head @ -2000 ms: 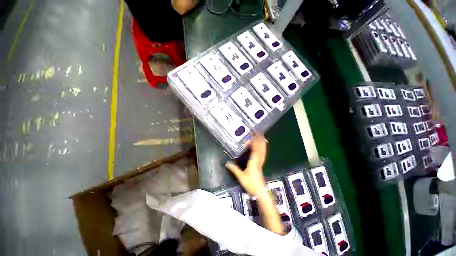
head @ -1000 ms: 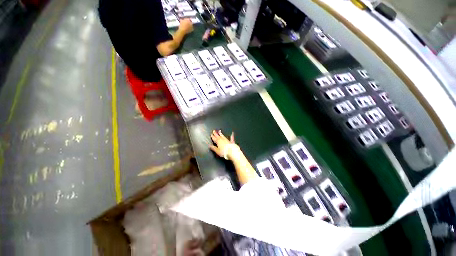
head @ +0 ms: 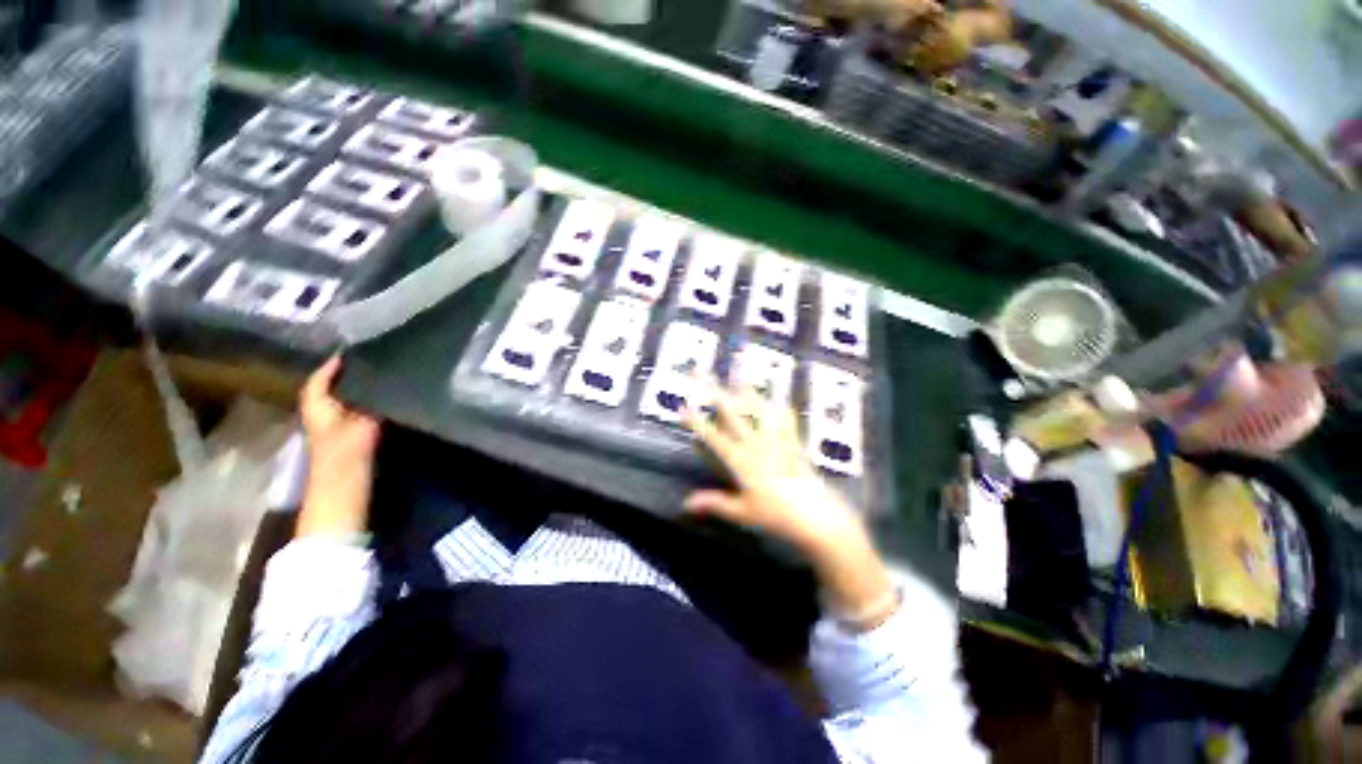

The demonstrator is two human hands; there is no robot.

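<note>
A clear blister tray [head: 475, 391] with two rows of white device units [head: 607, 352] lies on the green bench before me. My right hand [head: 769, 463] is over its front row, fingers apart, nothing visible in it. My left hand [head: 341, 433] is at the bench's front edge, fingertips just below the end of a white label strip [head: 433, 284]; whether it grips the strip is blurred. The strip runs from a white label roll [head: 471, 182] beside the left tray. Another filled tray [head: 321, 179] lies at the left.
A pale ribbon [head: 172, 105] hangs at the left towards a carton [head: 60, 552] with crumpled white liner [head: 187, 597]. At the right are a white fan [head: 1056, 329], a pink fan [head: 1262, 403], a dark flat rectangle [head: 1046, 537] and a gold box [head: 1228, 545]. A dark cap-like shape fills the bottom.
The view has swung right along the bench. Both hands now show instead of one. The wide white strip no longer covers a forearm; the roll and fans have come into view.
</note>
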